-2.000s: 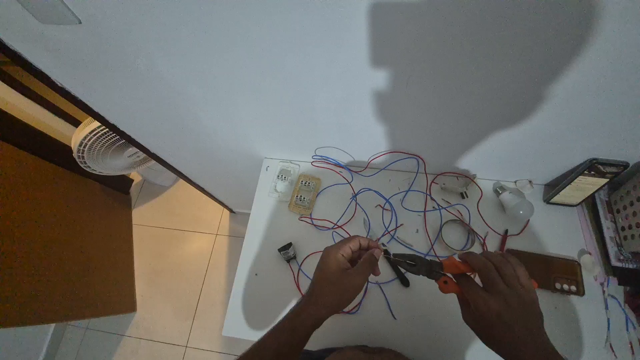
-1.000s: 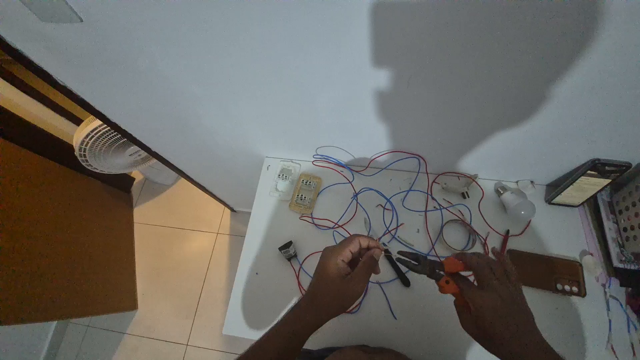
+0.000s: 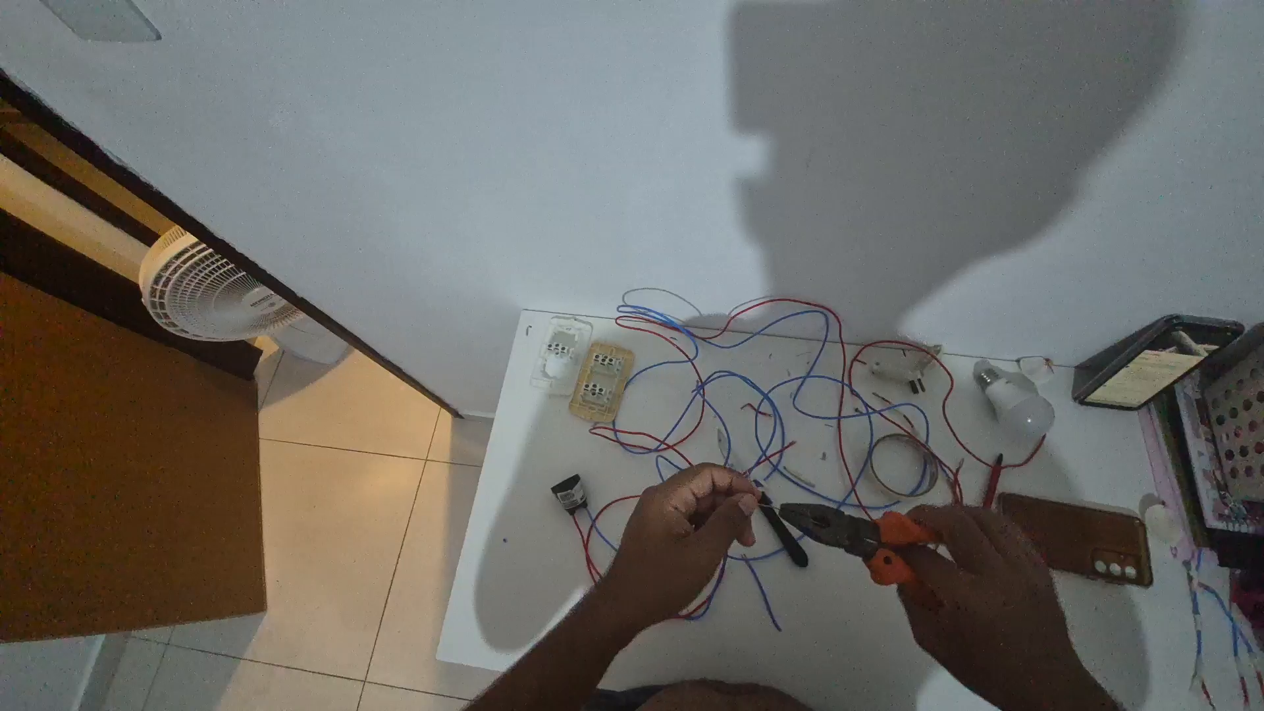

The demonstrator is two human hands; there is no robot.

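Note:
My left hand [image 3: 691, 523] pinches the end of a thin wire [image 3: 766, 506] between thumb and fingers, over the middle of the white table. Combination pliers with orange handles [image 3: 839, 530] are in my right hand [image 3: 987, 583], their jaws pointing left, close to the wire end. Beneath them, between the hands, lies a slim black-handled tool [image 3: 785, 533]. Loops of blue wire [image 3: 731, 375] and red wire [image 3: 703, 395] spread behind the hands. Left of my left hand rests a small black lamp socket or connector [image 3: 569, 493] with red and blue leads.
At the back left lie a white outlet plate [image 3: 561, 354] and a yellowish switch module frame [image 3: 601, 382]. Toward the right are a tape roll [image 3: 903, 466], a plug [image 3: 901, 369], a light bulb [image 3: 1015, 400], a brown-cased phone [image 3: 1076, 538] and a black holder [image 3: 1150, 365].
The plier jaws were at my left fingertips two seconds ago; they have drawn back a little to the right. My left hand has stayed nearly in place.

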